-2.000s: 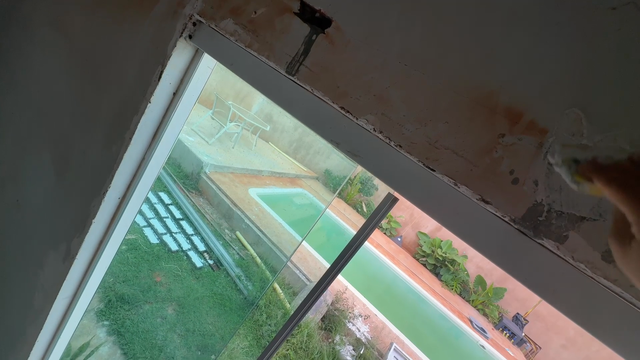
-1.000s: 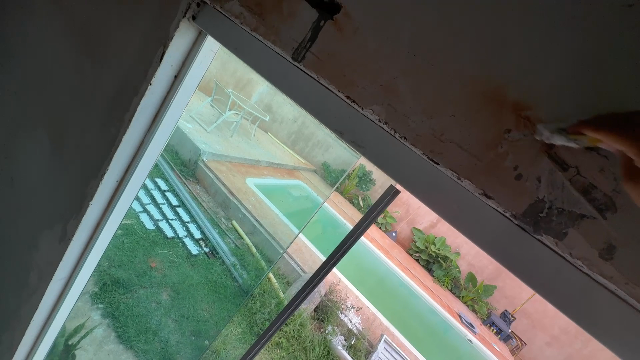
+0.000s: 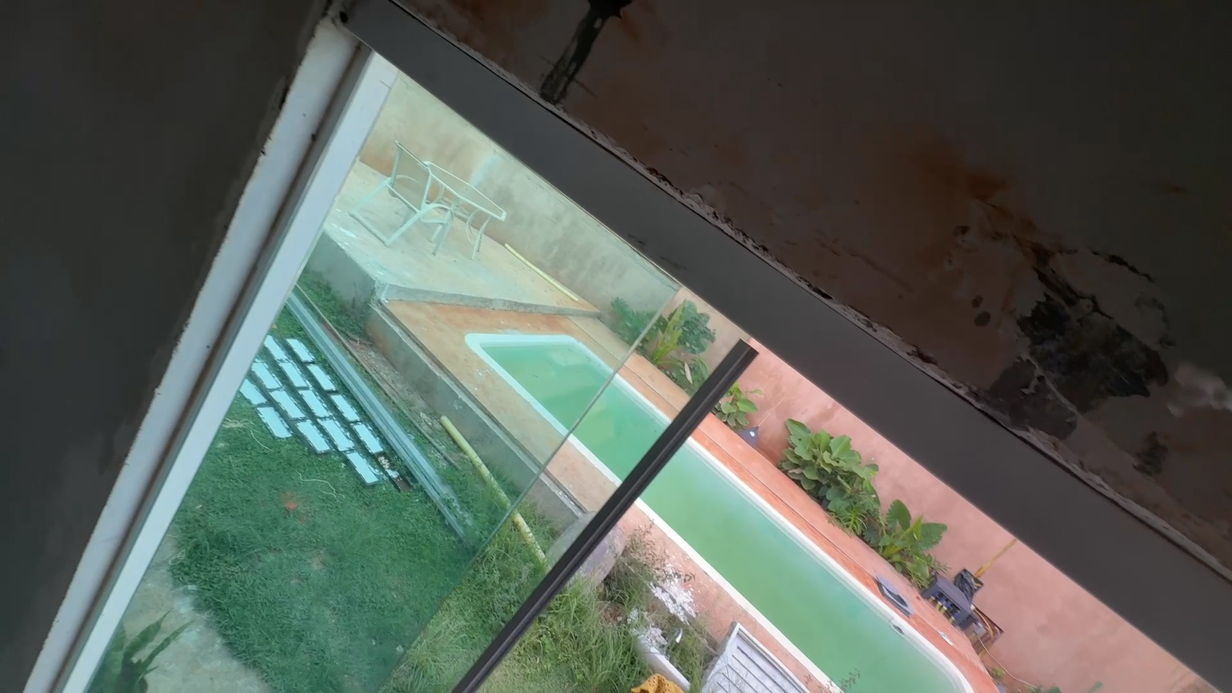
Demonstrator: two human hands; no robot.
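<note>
Neither of my hands shows in the head view now. A blurred pale shape (image 3: 1203,388) lies at the right edge, beside dark bare patches on the wall; I cannot tell what it is. The wall above the window (image 3: 866,192) has rough, stained and flaking plaster. Below it runs the grey window frame (image 3: 770,279), tilted down to the right. A pale side frame (image 3: 241,327) meets it at the upper left. The glass pane (image 3: 539,289) fills the left of the opening, and a dark upright bar (image 3: 616,510) crosses the opening.
Outside lie a green pool (image 3: 770,549), grass (image 3: 279,539), pale flat pieces in rows (image 3: 313,409), and a metal-framed table and chair (image 3: 433,197) on a raised slab. Leafy plants (image 3: 837,472) grow along a pink wall (image 3: 1039,568). A dark hole (image 3: 577,48) marks the plaster above the frame.
A hand with a pale-tipped tool was at the wall on the right in both earlier frames; it has left the view, and the dark patches there show uncovered.
</note>
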